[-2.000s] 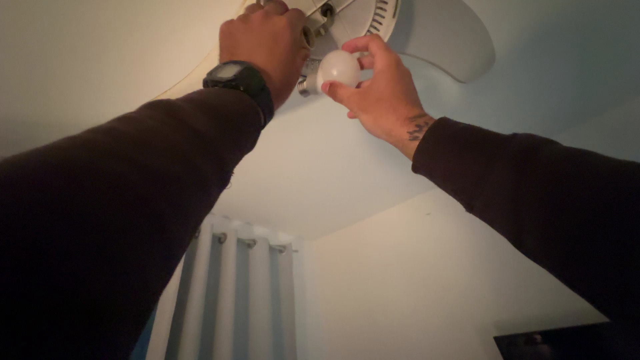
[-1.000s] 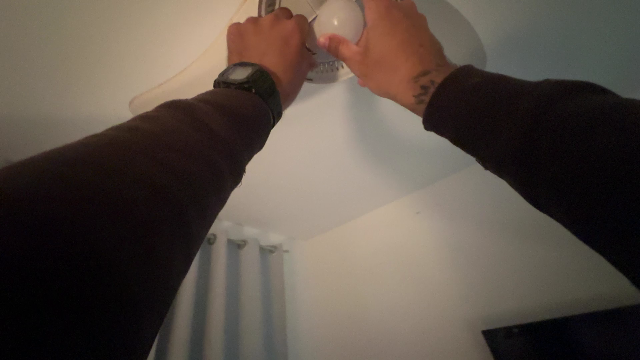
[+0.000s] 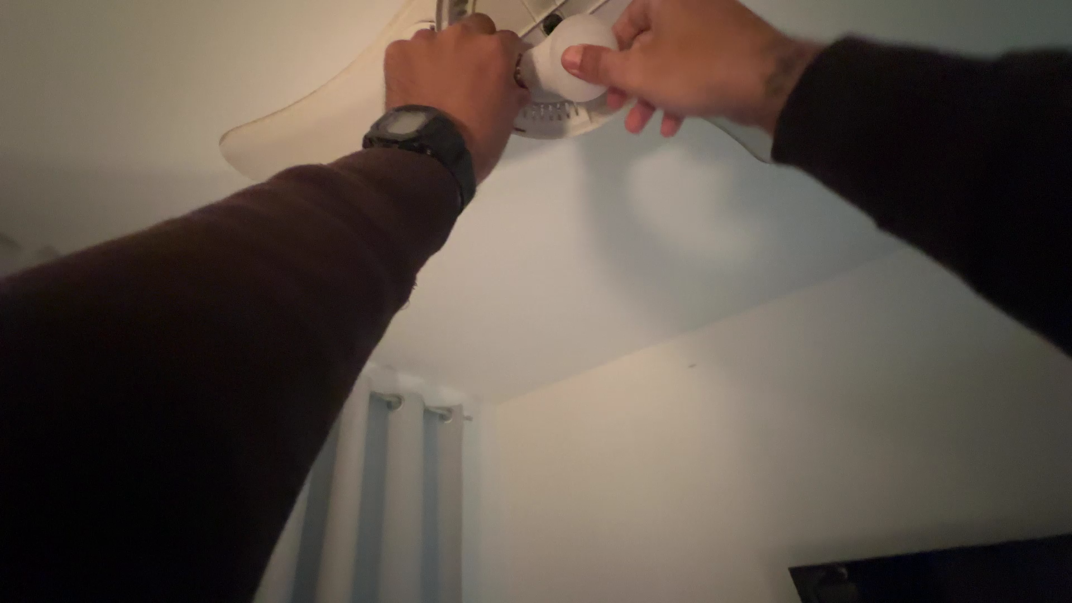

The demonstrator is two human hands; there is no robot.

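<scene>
Overhead, a white ceiling fan (image 3: 561,126) with a vented round housing reaches the top edge of the view. My right hand (image 3: 695,63) grips a white light bulb (image 3: 584,57) between thumb and fingers, with the bulb's base end pointing left. Just left of the bulb, my left hand (image 3: 456,79) is closed at the fan's light fitting; what its fingers hold is hidden, though part of a socket seems to show beside them. A dark digital watch (image 3: 419,134) is on the left wrist.
A pale fan blade (image 3: 310,126) extends to the left behind my left hand. Grommet-topped curtains (image 3: 402,502) hang from a rod below. A dark flat panel, possibly a television (image 3: 938,574), is at the lower right by the wall (image 3: 653,469).
Two seconds ago the bulb was lower against the fan with its base in view; now it is up by my left hand. My right hand has turned to lie more level.
</scene>
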